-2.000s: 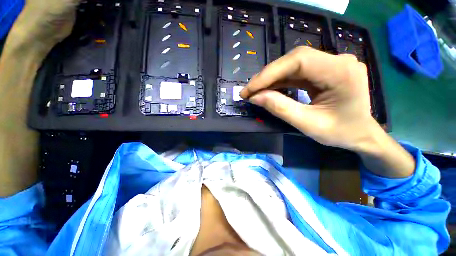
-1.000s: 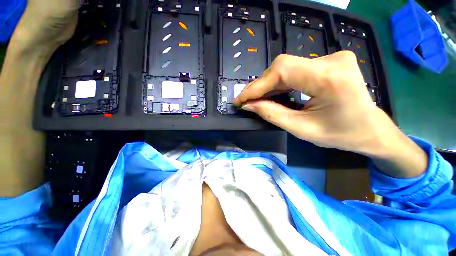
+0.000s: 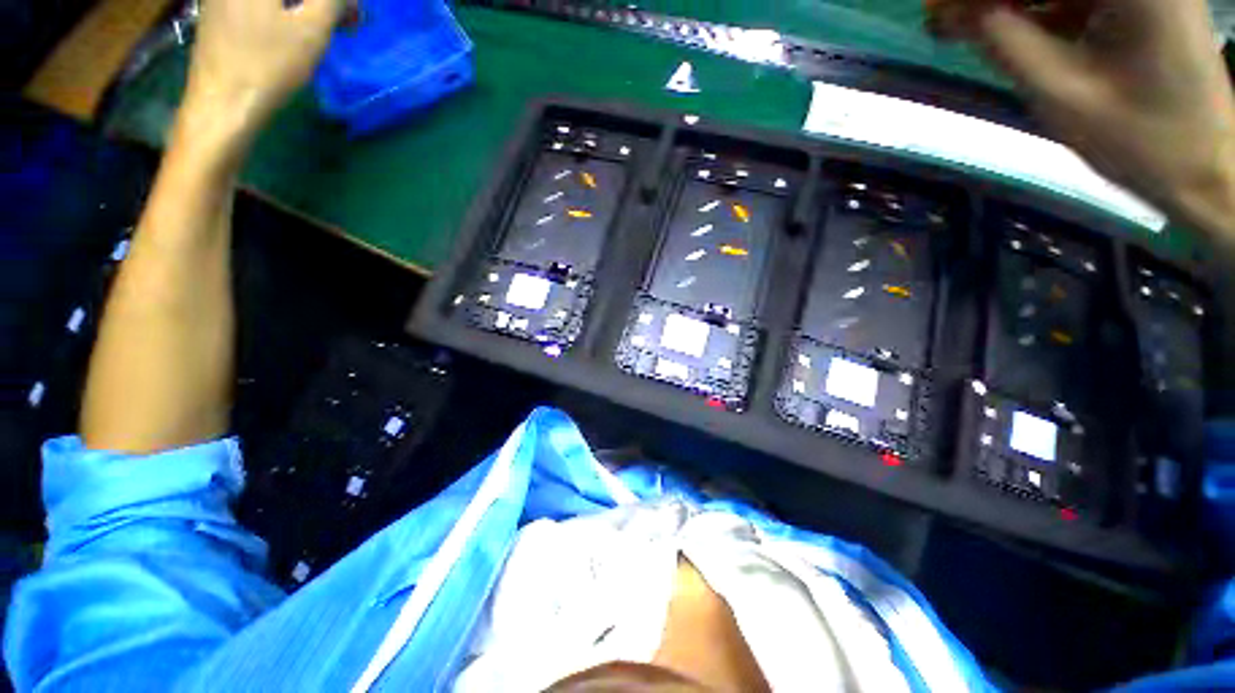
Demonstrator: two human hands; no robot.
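The black foam tray [image 3: 596,371] lies at a slant, with several black phone mid-frames [image 3: 694,278] in its recesses. Each clearly seen frame has a white square pad [image 3: 851,382] at its near end and pale and orange strips further up. My left hand [image 3: 271,48] is raised at the top left beside the blue bin, cut off by the top edge; something small and dark shows near its fingertips. My right hand [image 3: 1084,81] is blurred at the top right, above the tray's far side. What either hand holds cannot be made out.
The blue bin [image 3: 393,65] stands on the green mat [image 3: 508,61] behind the tray's left end. A long white strip [image 3: 948,140] lies behind the tray. Dark carrier tape [image 3: 643,23] runs along the back. Dark trays with small white squares [image 3: 373,440] show below the bench edge.
The view has swung, so the tray appears lower and slanted. My right hand has left the third phone and is up at the top right. My left hand is off the tray, by the bin.
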